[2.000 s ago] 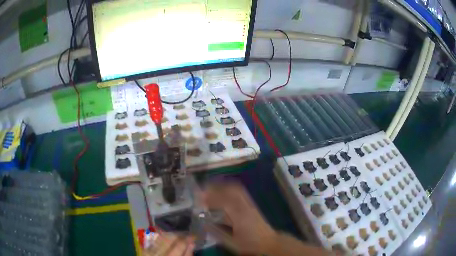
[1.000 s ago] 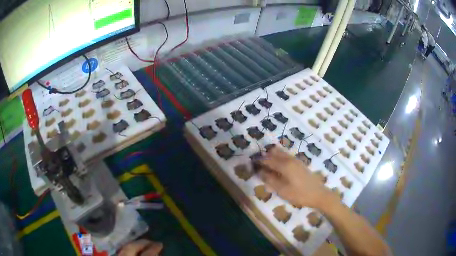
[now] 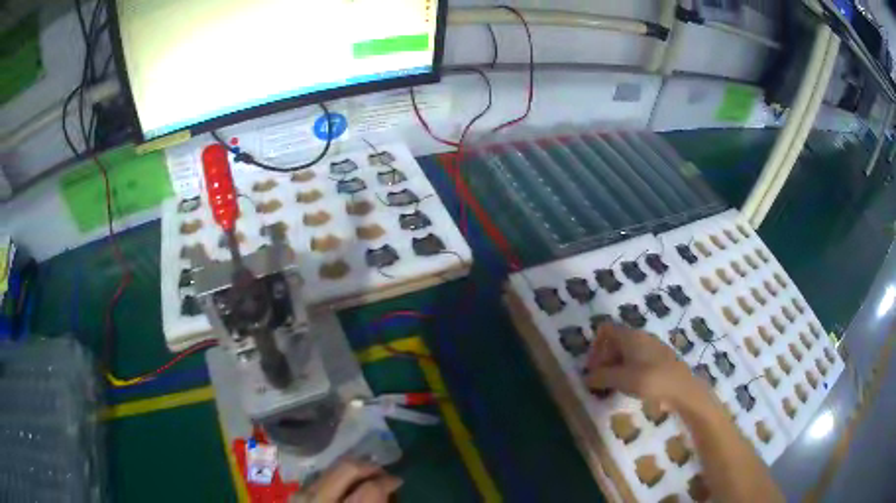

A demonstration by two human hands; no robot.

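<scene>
My right hand (image 3: 644, 371) is over the right white foam tray (image 3: 644, 257), fingertips bunched down at its left part. A dark bit shows under the fingertips; whether they grip it is hidden. Dark wired components (image 3: 609, 278) fill several cutouts around the hand. My left hand (image 3: 349, 484) is at the bottom edge, partly cut off, fingers curled in front of the test fixture (image 3: 285, 378); whether it holds anything cannot be seen. The clamp's red handle (image 3: 219, 187) stands upright.
The rear foam tray (image 3: 290, 218) is partly filled, below the monitor (image 3: 285, 54). An empty clear blister tray (image 3: 589, 187) lies rear right. Ribbed plastic trays (image 3: 49, 422) are at the left. A test lead with a red-black end (image 3: 418, 399) lies right of the fixture. Thin red wires cross the mat.
The view swung right, then partly back left. My right hand went from beside the fixture to the right foam tray and stays over it. My left hand remains low by the fixture.
</scene>
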